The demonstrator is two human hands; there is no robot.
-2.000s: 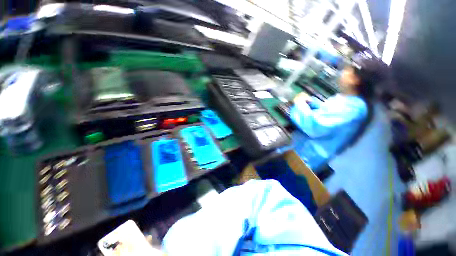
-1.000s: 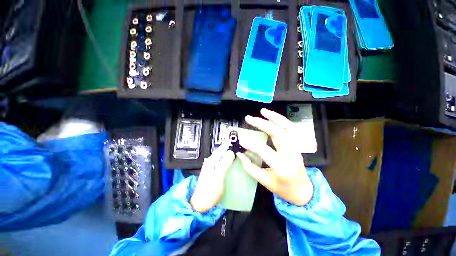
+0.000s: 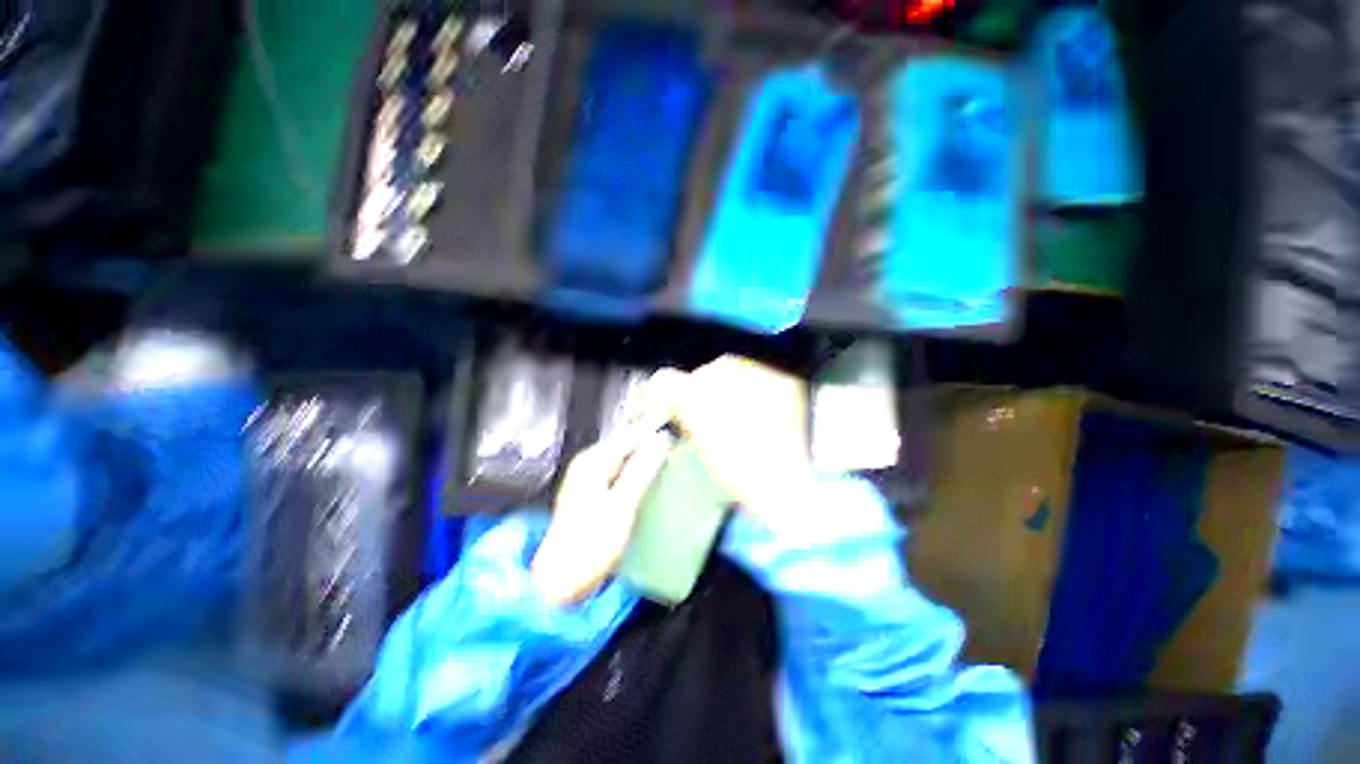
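A pale green phone back cover [image 3: 676,530] is held over my lap, tilted, its upper end hidden by my fingers. My left hand [image 3: 597,515] grips its left edge near the top. My right hand [image 3: 746,426] lies over its upper right part, fingers bent at the camera corner. The frame is blurred, so I cannot tell whether a small part is between the fingertips. Behind the hands, the foam tray [image 3: 460,485] on my lap holds a silvery piece at left and a pale cover [image 3: 856,418] at right.
The bench tray has a lens parts compartment [image 3: 485,179], dark-blue sheets [image 3: 624,164] and light-blue sheets [image 3: 955,209]. A blister tray [image 3: 321,523] lies low left, beside another person's blue sleeve [image 3: 120,508]. A cardboard box [image 3: 984,523] with blue liner stands right.
Since one second ago, my right hand has closed in from spread fingers onto the cover's top. The cover and both hands sit slightly further left in view. Two seconds ago the view faced right.
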